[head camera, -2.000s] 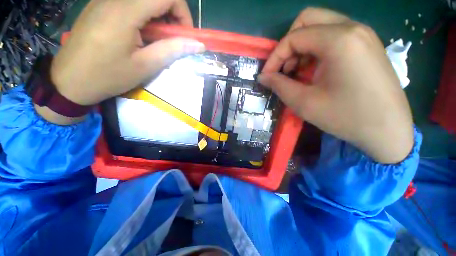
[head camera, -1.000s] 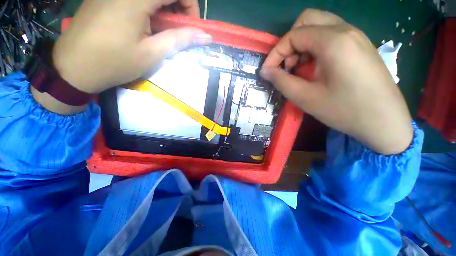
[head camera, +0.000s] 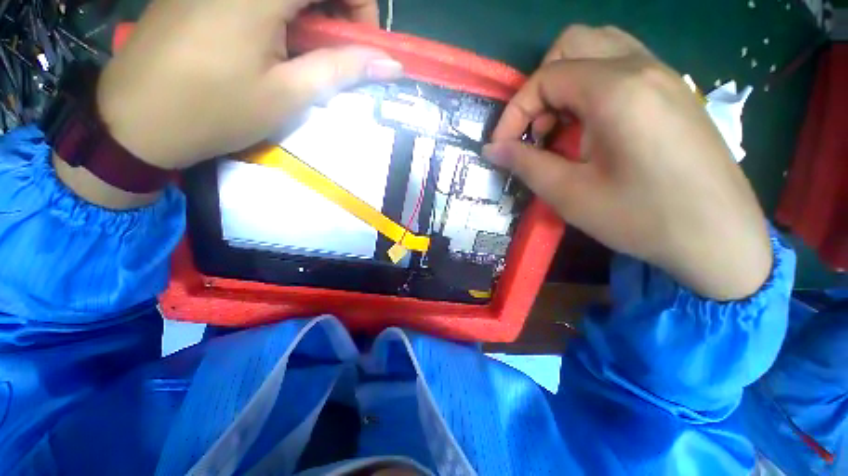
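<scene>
An open tablet lies in a red foam tray right in front of me. A yellow-orange flex cable runs diagonally over its white battery. The mainboard is at the right end, with a thin red wire beside it. My left hand grips the tray's far-left rim, thumb over the tablet's far edge and fingers behind the rim. My right hand pinches thumb and forefinger at the mainboard's upper right; a dark strip shows at the fingertips, perhaps a black flex cable, mostly hidden.
A pile of dark strips is at the far left. A white scrap and tiny pale bits lie on the green bench beyond my right hand. A red object stands at the right edge.
The tray has shifted slightly away from me since the first frame, then hardly moved. My left hand moved with it. My right fingertips stay at the mainboard's upper right corner.
</scene>
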